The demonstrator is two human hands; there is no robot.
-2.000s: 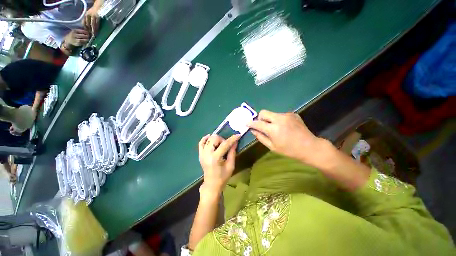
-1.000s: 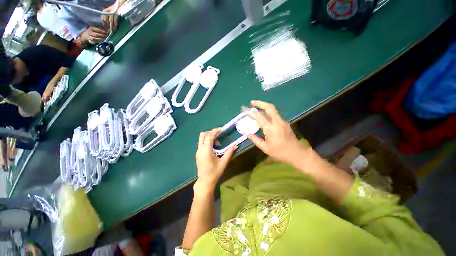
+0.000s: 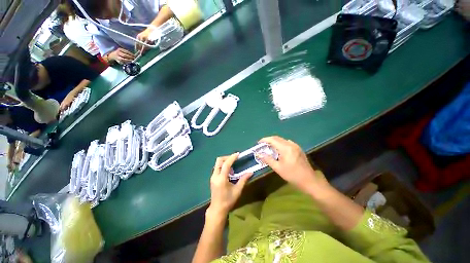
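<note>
A white plastic housing [image 3: 247, 163], a long open oval, is held over the green bench's near edge. My left hand [image 3: 224, 184] grips its looped end between thumb and fingers. My right hand [image 3: 286, 160] holds the disc end, with the fingers covering much of the disc. A pile of pale thin strips [image 3: 299, 94] lies on the bench beyond my right hand. Whether a strip is between my fingers cannot be seen. Two thinner housings [image 3: 220, 114] lie beyond my left hand, beside the stacked housings [image 3: 170, 136].
A denser heap of housings [image 3: 94, 172] lies far left, by a clear bag with yellow contents [image 3: 77, 231]. A black fan [image 3: 361, 43] stands at the right, with white parts behind it. A grey upright [image 3: 270, 28] rises from the rail. Other workers sit across the bench.
The view has shifted, bringing the whole fan into sight. Both hands still hold the housing; its disc, fully visible earlier, is now largely covered by my right fingers.
</note>
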